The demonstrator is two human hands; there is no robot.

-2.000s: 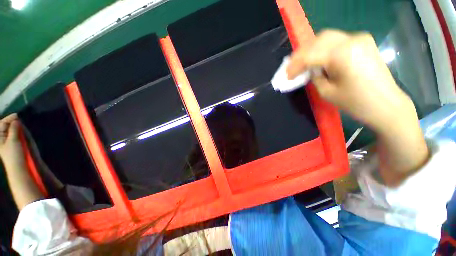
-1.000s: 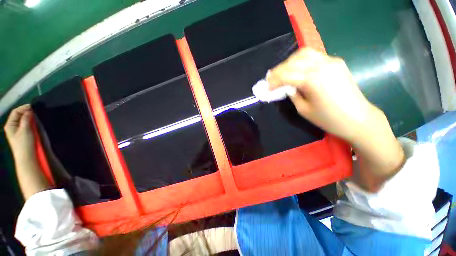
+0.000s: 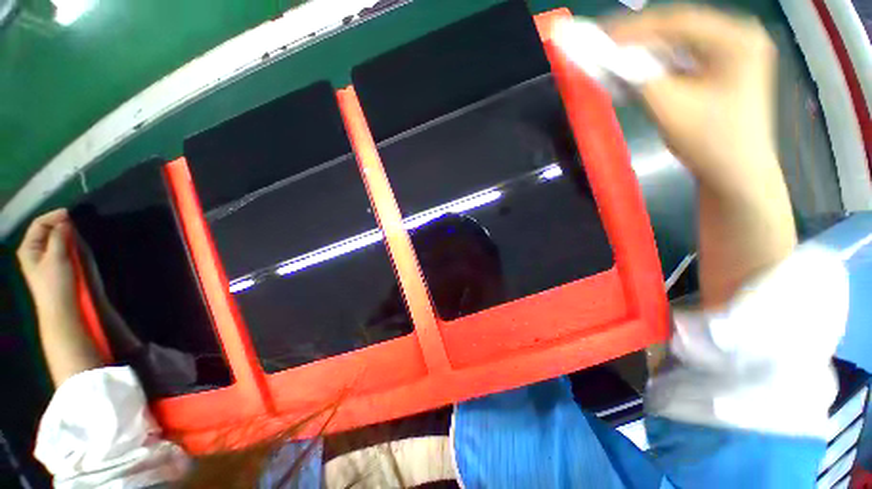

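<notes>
A red foam tray [image 3: 535,329] holds three tablets with glossy black screens facing up: a right one [image 3: 497,205], a middle one [image 3: 311,258] and a left one [image 3: 143,277]. The screens mirror a lamp and a dark head shape. My right hand [image 3: 717,86] is blurred and holds a white wiping cloth [image 3: 607,53] above the tray's upper right corner, off the screens. My left hand [image 3: 50,253] grips the tray's left edge; its fingertips are partly hidden behind the edge.
A green surface [image 3: 220,48] with a curved pale metal rail [image 3: 172,91] lies beyond the tray. A black rack with white slots [image 3: 846,420] is at the lower right. A white and red edge [image 3: 846,105] curves along the right. Hair strands cross the tray's near edge.
My right hand has moved the cloth from the right tablet's screen up and right, over the tray's corner. My left hand still holds the tray edge; the tray sits slightly right of its first position.
</notes>
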